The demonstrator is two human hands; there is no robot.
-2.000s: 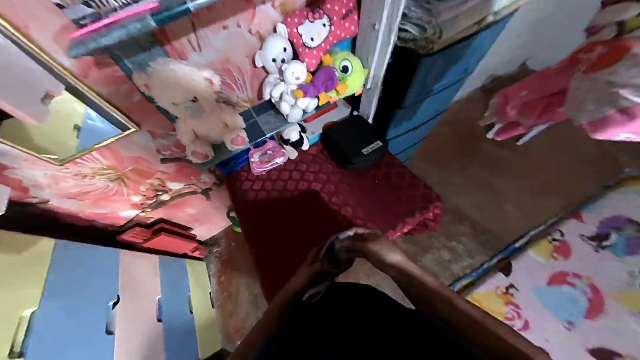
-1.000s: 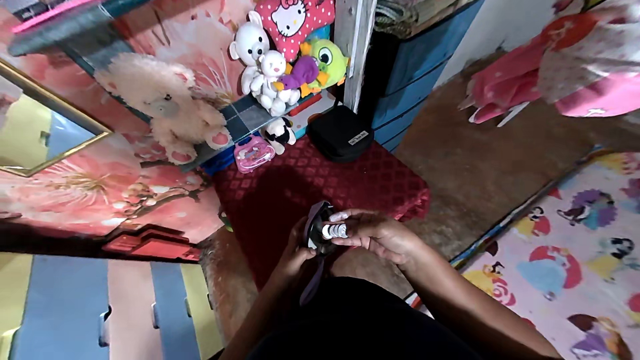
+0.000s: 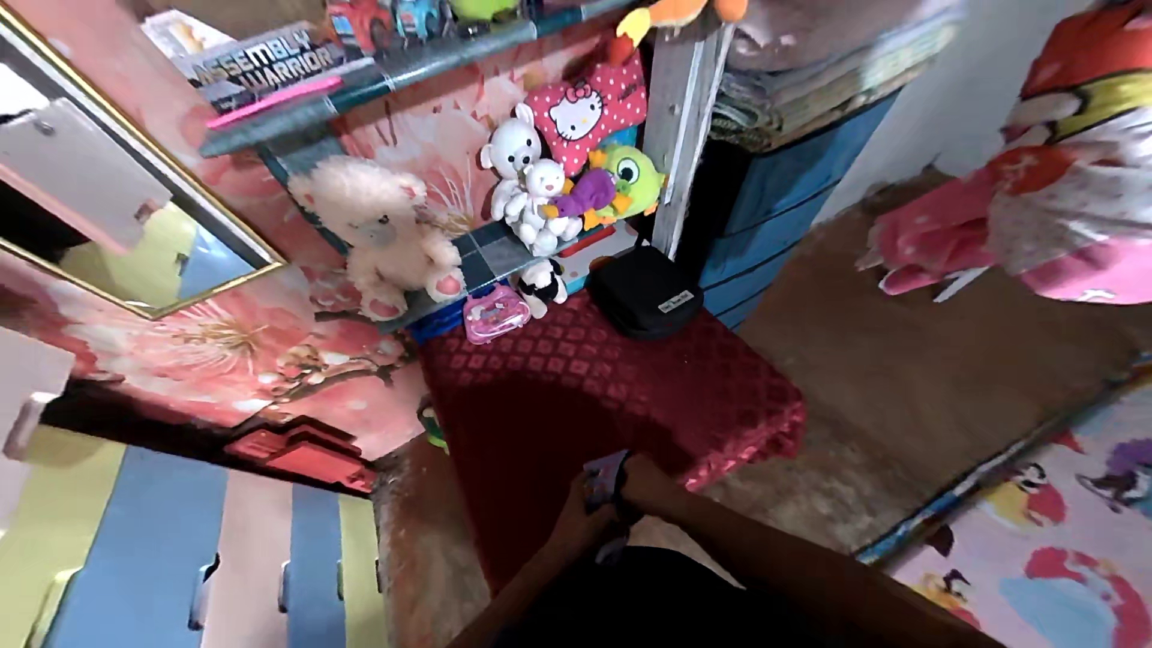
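Both hands are together in front of my body, over the near edge of a table with a dark red patterned cloth (image 3: 720, 387). My left hand (image 3: 585, 513) is closed around a small dark item with a light purple strap-like part (image 3: 605, 479); what it is exactly I cannot tell. Against its right side, my right hand (image 3: 643, 486) grips the same item. Shadow hides most of the fingers. On the table's far side lie a black zippered case (image 3: 643, 292), a pink clear-fronted toy case (image 3: 497, 315) and a small black and white plush toy (image 3: 542, 286).
A tiled shelf (image 3: 486, 256) behind the table holds a cream teddy bear (image 3: 387, 234), white plush bears (image 3: 515, 148) and a green one-eyed plush (image 3: 634, 180). Blue drawers (image 3: 765, 225) stand behind right. A bed with a printed sheet (image 3: 1035, 558) is at lower right, striped drawers (image 3: 162, 540) at lower left.
One second ago my right fingers were spread beside a white object at the dark item; now they are closed and the white object is not visible. The view has shifted.
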